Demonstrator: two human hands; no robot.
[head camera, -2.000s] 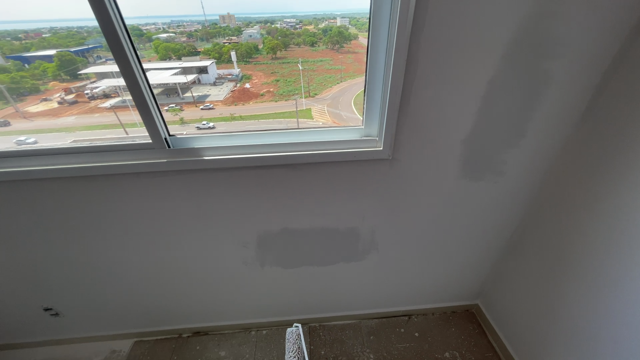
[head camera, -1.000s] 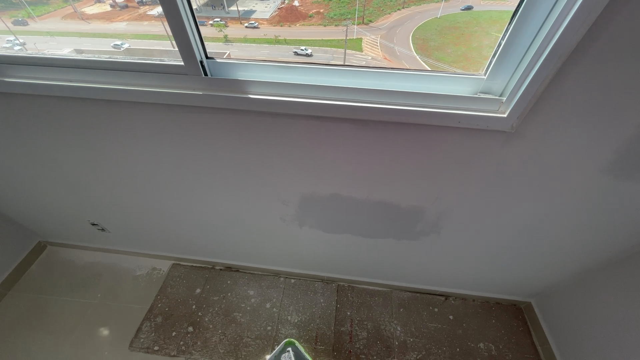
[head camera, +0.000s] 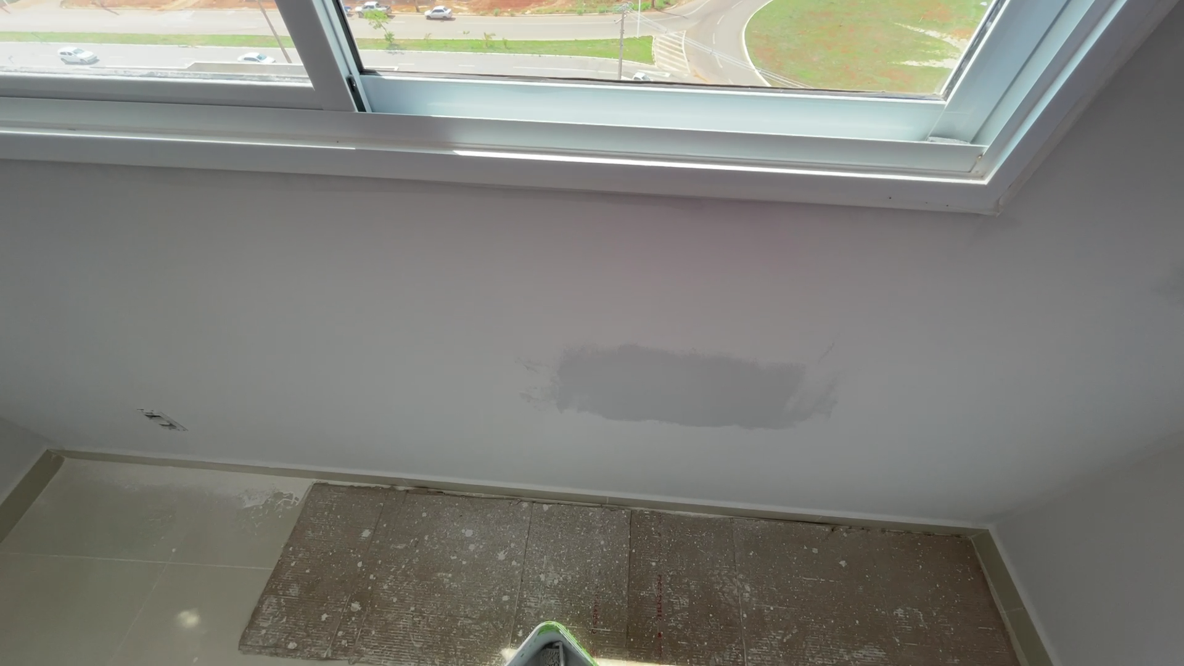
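Observation:
Neither of my hands shows in the head view. At the bottom edge, the corner of a light object with a green rim (head camera: 552, 640) pokes into view, perhaps a paint tray; most of it is cut off. Behind it lies a flattened cardboard sheet (head camera: 453, 564), spotted with paint, along the foot of the wall. A darker grey patch (head camera: 684, 387) with ragged ends marks the pale grey wall (head camera: 388, 305) below the window.
A white-framed sliding window (head camera: 666, 111) spans the top, with a road and cars outside. An electrical outlet opening (head camera: 162, 420) is low on the left wall. Glossy floor tiles (head camera: 102, 592) lie left of the cardboard, and a beige baseboard (head camera: 444, 485) edges the floor.
The view has tilted down, so more floor and cardboard show. A white roller-like end at the bottom two seconds ago is gone from view; the green-rimmed corner now shows there.

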